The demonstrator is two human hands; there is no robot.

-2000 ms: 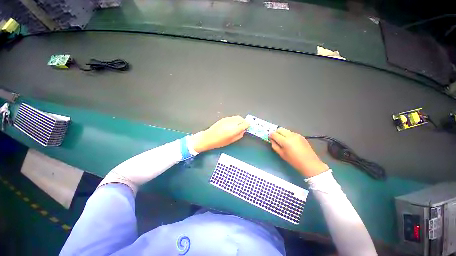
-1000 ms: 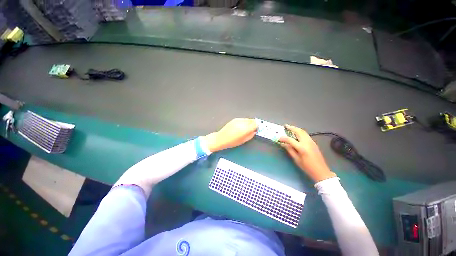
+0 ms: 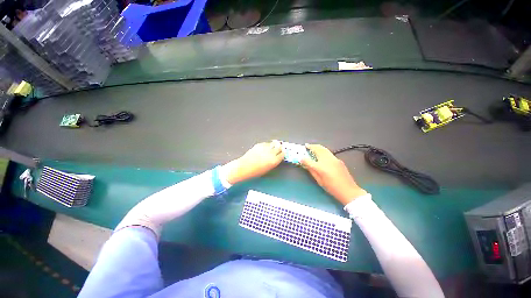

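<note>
A circuit board [image 3: 294, 152] with its whitish-green side up is held between my two hands over the near edge of the conveyor belt. My right hand [image 3: 327, 169] grips the board's right end. My left hand [image 3: 257, 161] has its fingertips at the board's left end; any small pad between them is too small to see. The black output cable [image 3: 402, 170] runs from the board's right end and lies bundled on the belt. The pad sheet [image 3: 295, 226], white with a grid of dark squares, lies on the green ledge in front of me.
Another board [image 3: 71, 120] with cable lies on the belt [image 3: 233, 110] at left. Yellow-wrapped boards [image 3: 439, 116] lie at right. Striped spare sheets [image 3: 65, 186] sit on the left ledge. A grey machine [image 3: 501, 236] stands at right. Clear trays [image 3: 70, 43] and a blue bin [image 3: 166, 20] are beyond.
The view has tilted up, showing more of the trays and bin. The boards at right have shifted left relative to the ledge. Both hands still hold the board.
</note>
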